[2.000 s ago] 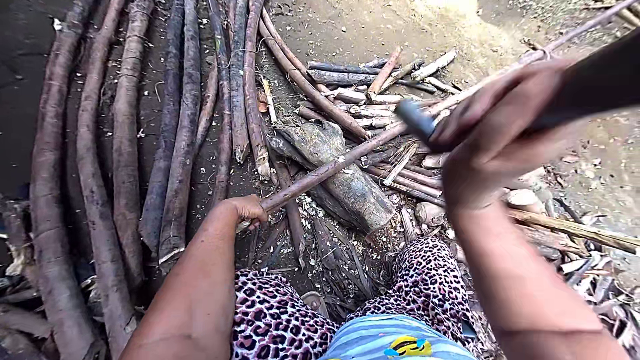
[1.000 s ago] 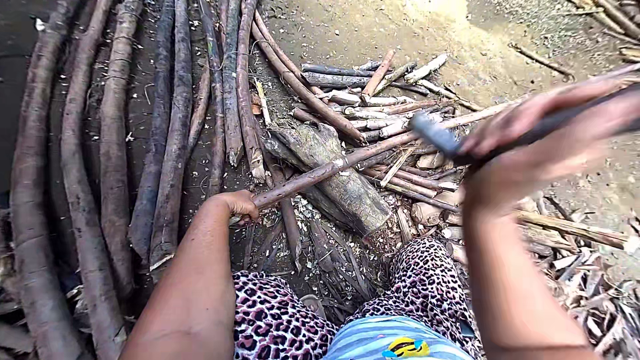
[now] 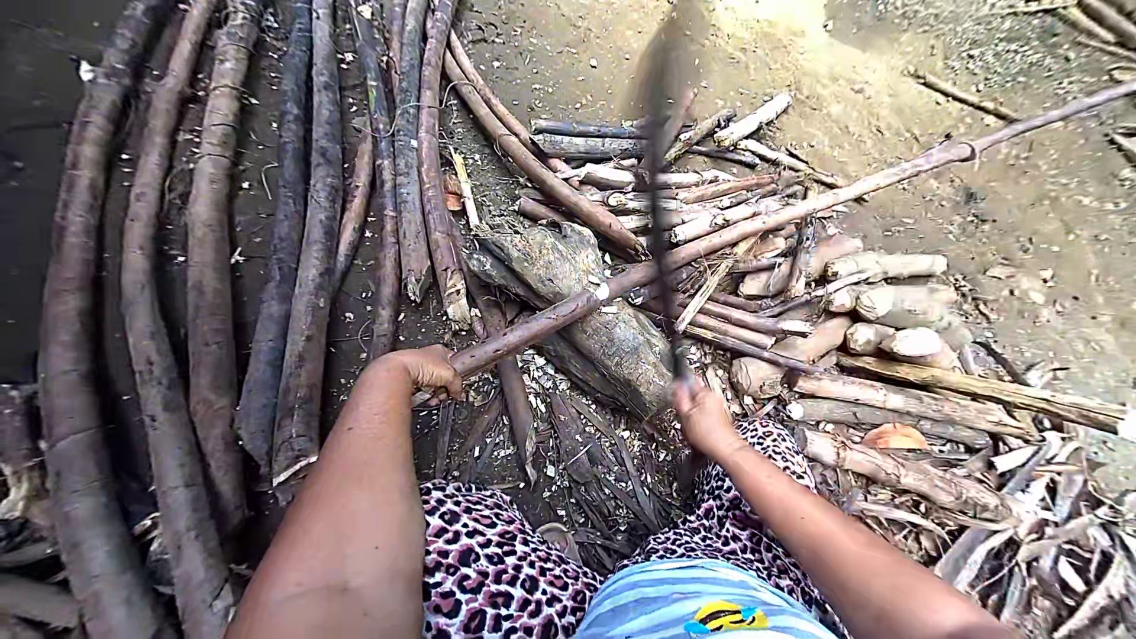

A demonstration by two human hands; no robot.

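Observation:
My left hand (image 3: 428,373) is closed around the lower end of a long wooden pole (image 3: 754,231), which slants up to the right across a thick, weathered log (image 3: 586,302). Out in front, my right hand (image 3: 706,415) grips a long-bladed tool, likely a machete (image 3: 661,213). Its blade is dark and blurred, points away from me and crosses over the pole, just right of the log. A small pale mark shows on the pole where it lies over the log. Whether the blade touches the pole I cannot tell.
Long brown poles (image 3: 213,266) lie side by side at the left. Cut sticks (image 3: 710,191) are heaped beyond the log, with short thick pieces (image 3: 905,303) at the right. Split wood and bark strips (image 3: 1047,550) cover the lower right. Chips litter the ground by the log.
My right hand has come down from its raised place at the upper right to beside the log, and the blade now crosses the pole. My left hand still holds the pole's lower end.

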